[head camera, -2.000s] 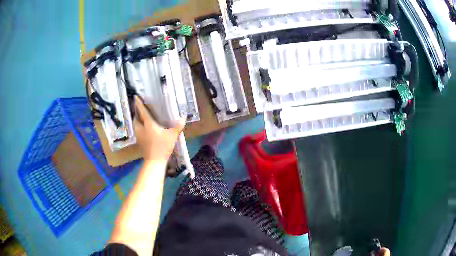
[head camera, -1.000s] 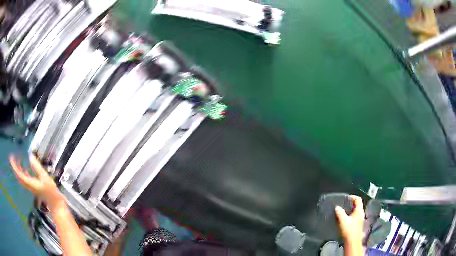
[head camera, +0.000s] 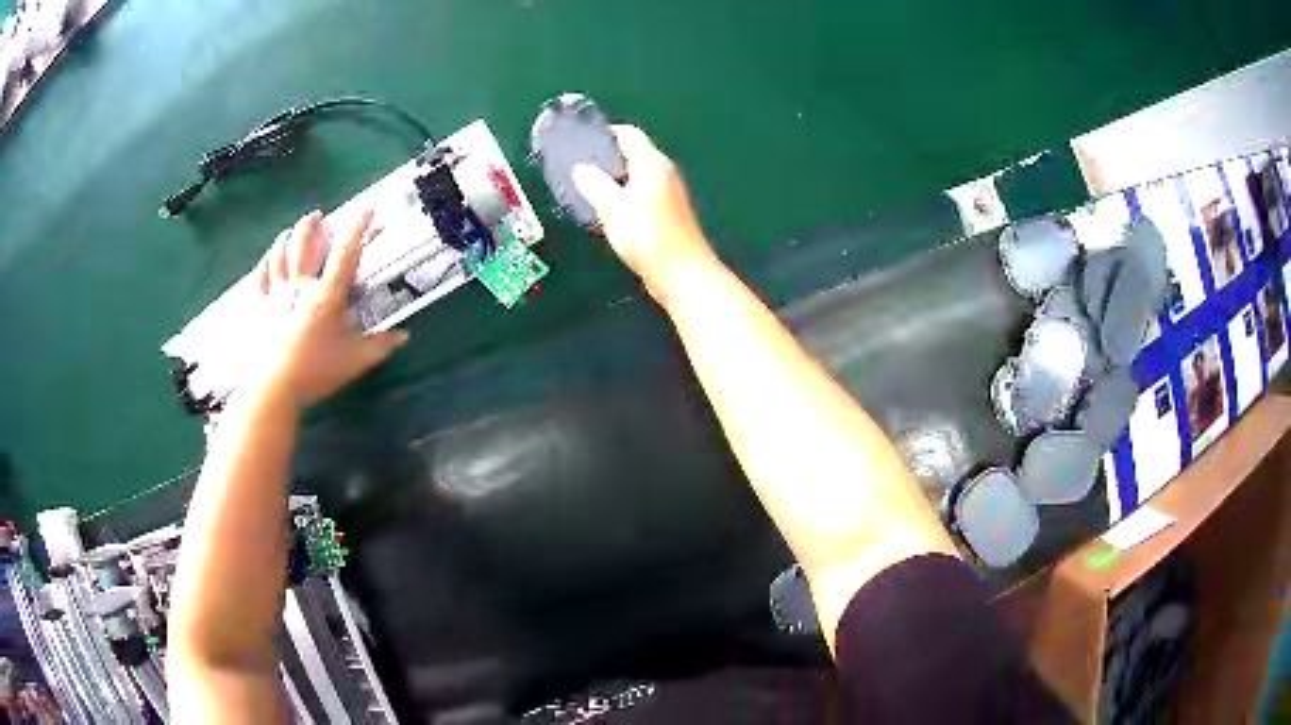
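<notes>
A white, partly assembled unit (head camera: 425, 255) lies on the green conveyor belt, slanting up to the right. Its green circuit board (head camera: 508, 269) sticks out at the right end, beside a dark round part. A black power cord (head camera: 269, 135) trails from that end onto the belt. My left hand (head camera: 314, 319) lies over the middle of the unit with fingers spread; whether it grips the unit is unclear. My right hand (head camera: 644, 206) holds a grey oval end cap (head camera: 574, 153) just to the right of the unit's end, apart from it.
Loose grey caps (head camera: 995, 516) lie in a pile on the black bench (head camera: 680, 467) at right, partly over instruction sheets (head camera: 1203, 354). An open cardboard box (head camera: 1076, 609) of dark caps stands at lower right. More units (head camera: 333, 623) lie at lower left. A pale panel (head camera: 1189, 113) is at upper right.
The view has swung over the belt. My left hand has moved from beside the stacked units onto one unit. My right hand has carried a cap from the pile area to the unit's board end.
</notes>
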